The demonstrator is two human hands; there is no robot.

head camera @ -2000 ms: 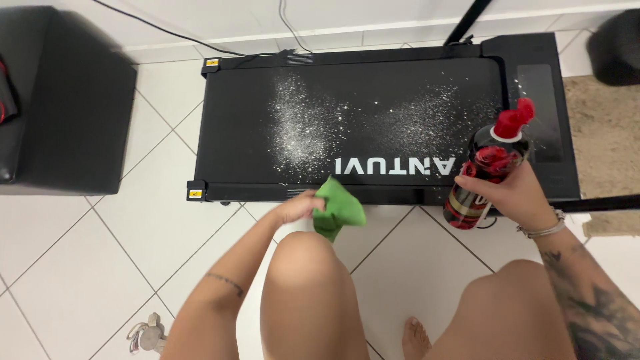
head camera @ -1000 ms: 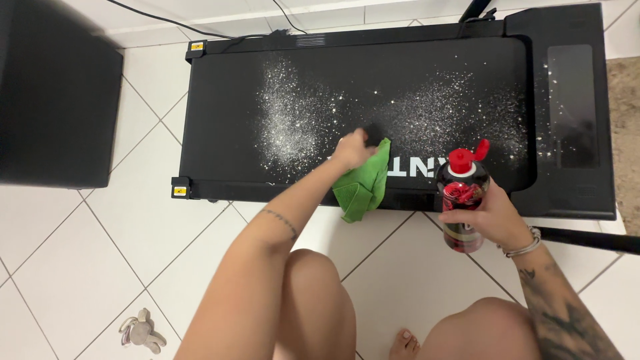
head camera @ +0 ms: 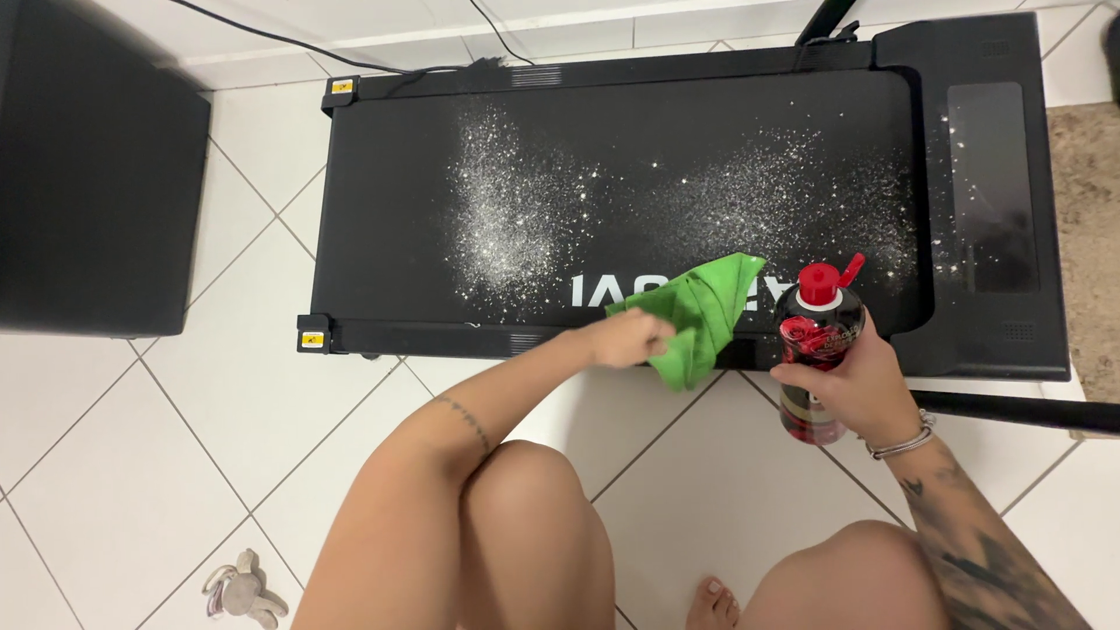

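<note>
A green cloth (head camera: 707, 319) is in my left hand (head camera: 628, 339), at the near edge of a black treadmill (head camera: 612, 192), covering part of the white lettering on its belt. Around a plastic bottle (head camera: 814, 332) with a red cap and rose pictures is my right hand (head camera: 853, 389); the bottle is upright with its flip lid raised, just right of the cloth. White powder (head camera: 507, 232) lies scattered on the belt's left part, and more powder (head camera: 752, 201) on its right part and on the right end of the frame.
A black padded block (head camera: 96, 175) stands at the left. A small grey plush toy (head camera: 245, 591) lies on the white floor tiles. Black cables (head camera: 306, 45) run along the wall behind the treadmill. A black bar (head camera: 1015, 409) extends at the right, near a beige rug (head camera: 1085, 219).
My left hand has moved the cloth from over the belt back to its near edge. The bottle stays in my right hand.
</note>
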